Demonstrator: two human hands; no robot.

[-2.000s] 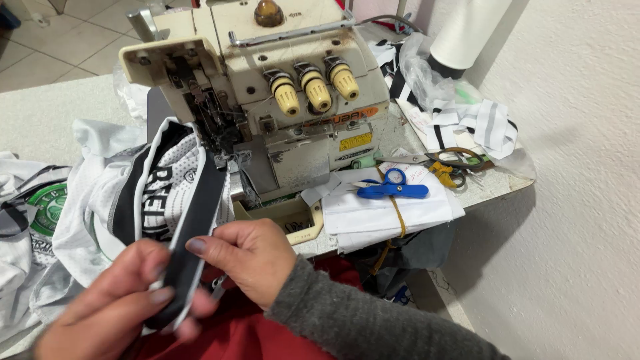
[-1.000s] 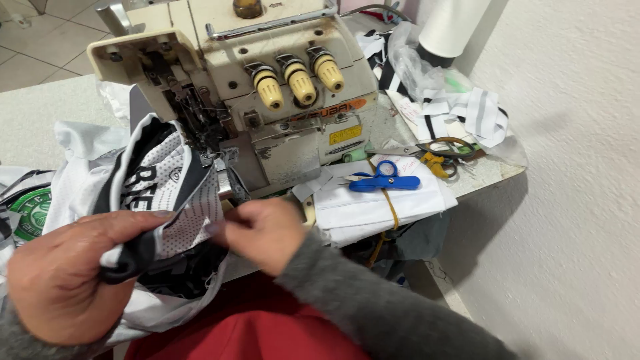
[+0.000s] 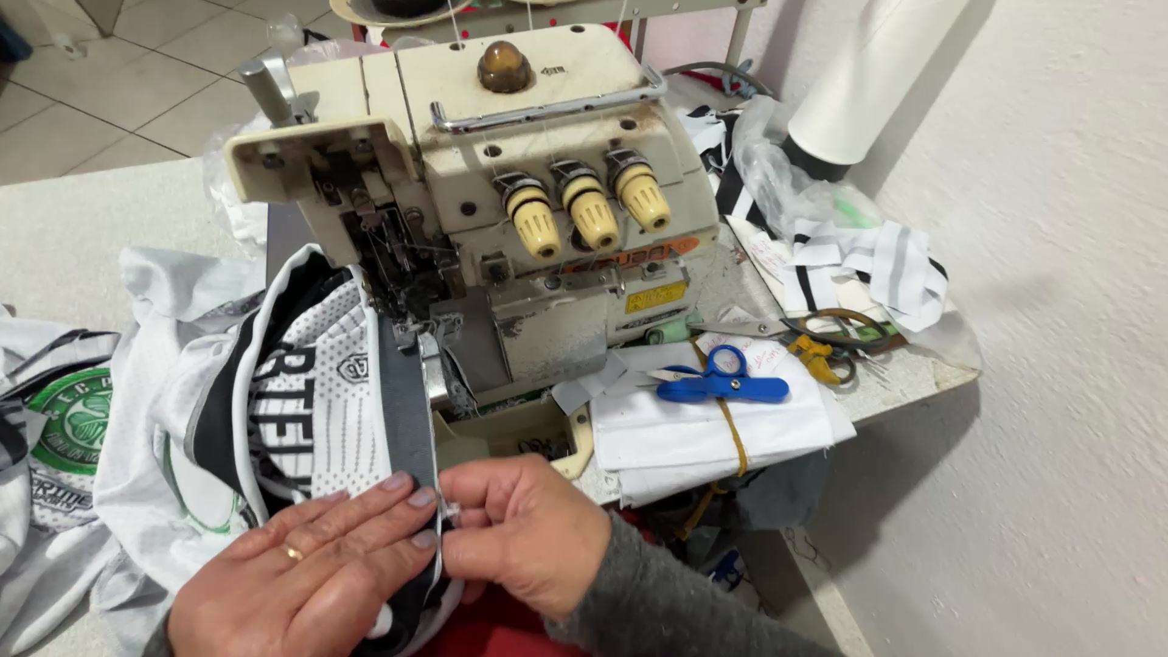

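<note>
A white jersey with black trim [image 3: 347, 392] lies at the left of an overlock sewing machine [image 3: 557, 182]. Its dark grey band [image 3: 408, 401] runs from under the presser foot area toward me. My left hand [image 3: 310, 575], a ring on one finger, rests flat on the jersey and the band, fingertips near the band's edge. My right hand [image 3: 520, 529] pinches that edge between thumb and fingers, just beside the left fingertips. Both hands are below the machine's needle area [image 3: 411, 315]. The fabric under my left palm is hidden.
Blue thread snips [image 3: 730, 388] lie on a tied bundle of white fabric [image 3: 693, 438] right of the machine. Behind them are scissors [image 3: 839, 333] and fabric scraps [image 3: 876, 265]. A white thread cone [image 3: 849, 82] stands near the wall. Another printed garment [image 3: 64, 429] lies far left.
My left hand has moved from holding up the bunched jersey to lying flat on it. The dark band now lies straight toward me, its edge pinched by my right hand.
</note>
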